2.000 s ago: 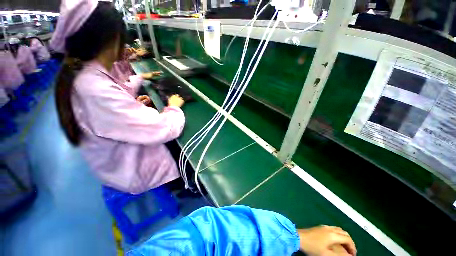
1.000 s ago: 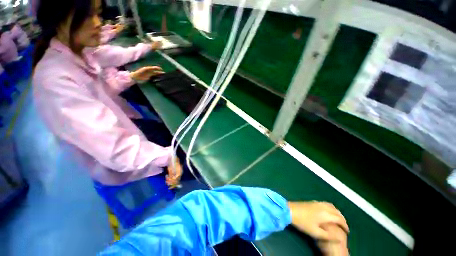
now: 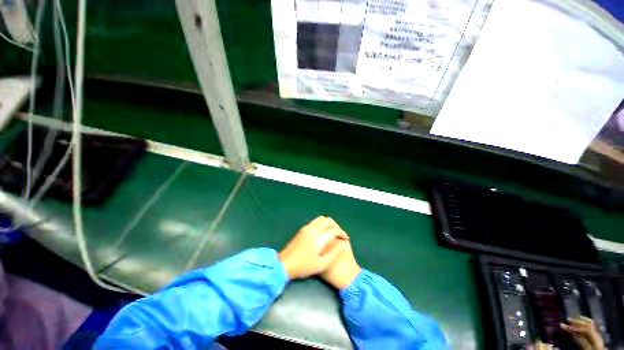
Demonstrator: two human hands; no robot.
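Note:
My left hand (image 3: 310, 247) and my right hand (image 3: 342, 265) are clasped together over the green bench (image 3: 383, 239), fingers folded, with no object visible in them. A black slotted tray (image 3: 443, 212) lies to their right near the white strip. In front of it, at the lower right, a second black tray (image 3: 486, 279) holds several opened phone bodies (image 3: 512, 304) in a row, with silvery parts and small lights. It is cut off by the picture's edge.
Another person's fingers (image 3: 583, 332) touch the lower-right tray. A dark tray (image 3: 113, 160) lies far left behind hanging white cables (image 3: 79, 137). A metal post (image 3: 217, 89) stands at the white strip (image 3: 342, 189). An instruction sheet (image 3: 404, 51) and blank sheet (image 3: 540, 78) hang above. A pink sleeve (image 3: 41, 318) shows lower left.
The view has swung right and down, bringing the right-hand trays and blank sheet into view. The neighbour in pink is mostly out of view. My hands, at the lower right before, now show clasped near the centre.

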